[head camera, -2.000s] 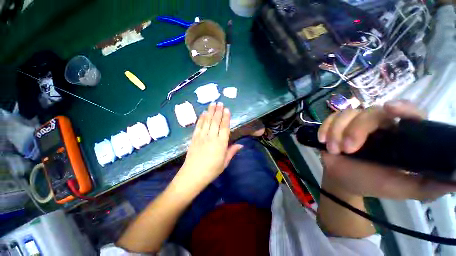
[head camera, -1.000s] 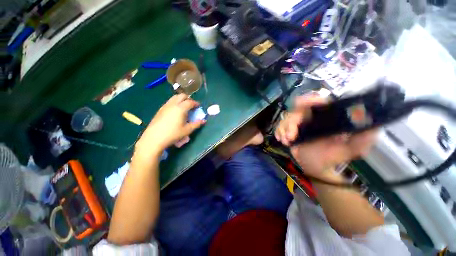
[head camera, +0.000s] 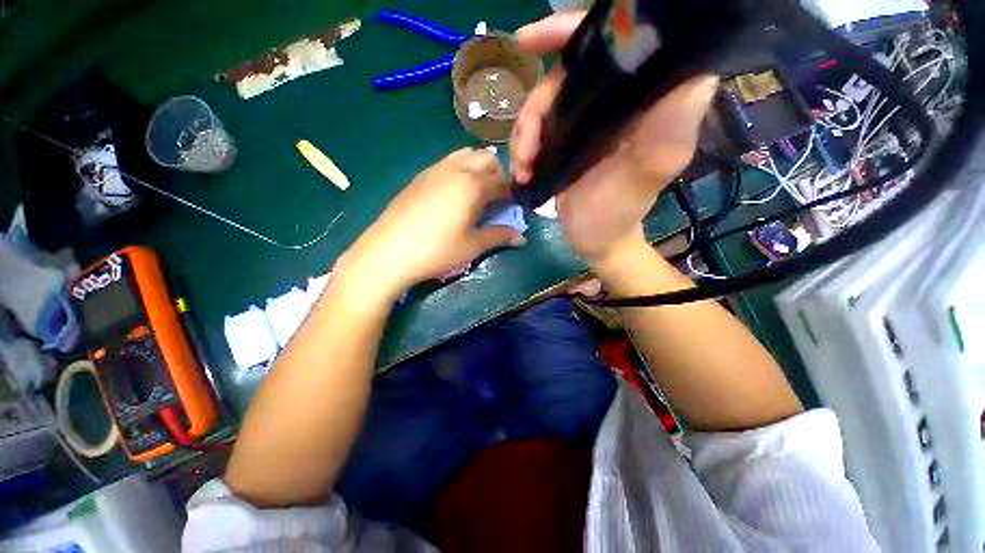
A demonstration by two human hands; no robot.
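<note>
My left hand (head camera: 432, 221) lies low over the green mat, its thumb and fingers around a pale blue watch unit (head camera: 504, 220). My right hand (head camera: 632, 162) grips a thick black hot air gun (head camera: 616, 81); its tip is close beside the blue unit. A small white piece (head camera: 548, 207) shows partly behind the gun tip. A pinkish unit (head camera: 454, 270) is mostly hidden under my left hand. Pale watch units (head camera: 251, 338) stand in a row at the left, partly covered by my left forearm.
A brown tub (head camera: 495, 86), blue-handled pliers (head camera: 416, 76), clear cup (head camera: 191, 135) and yellow stick (head camera: 323, 164) lie behind my hands. An orange multimeter (head camera: 157, 351) is at left. The gun's black cable (head camera: 756, 283) crosses right, near tangled white leads (head camera: 832, 162) and stacked white foam trays (head camera: 886, 400).
My right hand has brought the hot air gun left and over the mat, to the blue unit. My left hand has moved from lying flat by the units to closing around the blue one.
</note>
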